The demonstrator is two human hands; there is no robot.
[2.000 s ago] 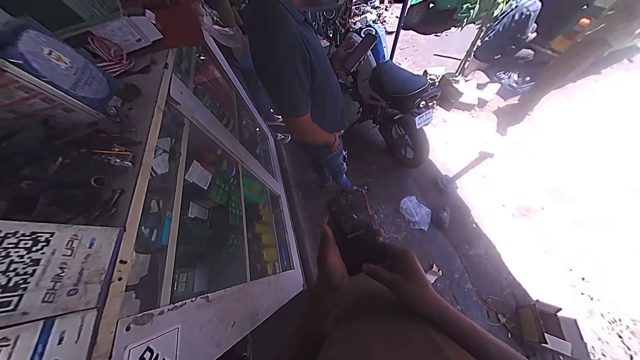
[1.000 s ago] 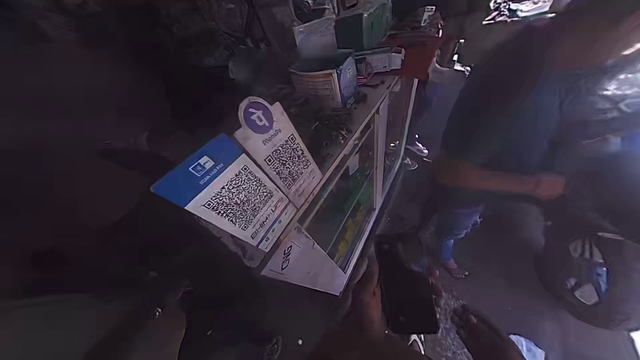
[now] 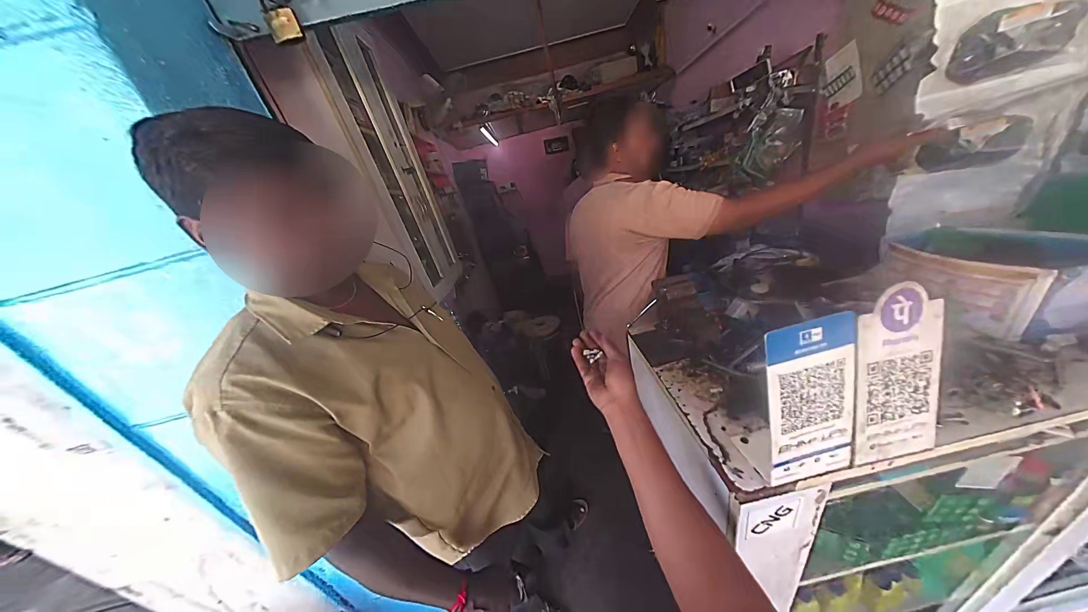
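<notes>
My right hand (image 3: 605, 374) reaches up from the bottom right, palm turned up and fingers curled around small shiny metal parts (image 3: 592, 354). What the parts are exactly is too small to tell. The hand is just left of the near corner of a shop counter (image 3: 731, 476). My left hand is outside the view. A person in a khaki shirt (image 3: 374, 416) stands close on the left, head turned toward the counter. Behind the counter, another person in a light shirt (image 3: 633, 229) stretches an arm toward packaged parts (image 3: 977, 140) hanging at the right.
Two payment code stands, one blue and white (image 3: 812, 399) and one with a purple disc (image 3: 899, 382), stand on the counter's edge. A tub (image 3: 969, 272) and loose parts lie behind them. A blue wall (image 3: 76, 170) rises at the left, with a brass padlock (image 3: 283, 25) above.
The view has swung from the motorcycle and street side to the shop's inside. The dark phone held in my hands earlier is out of view, and my right hand now reaches out with small metal parts.
</notes>
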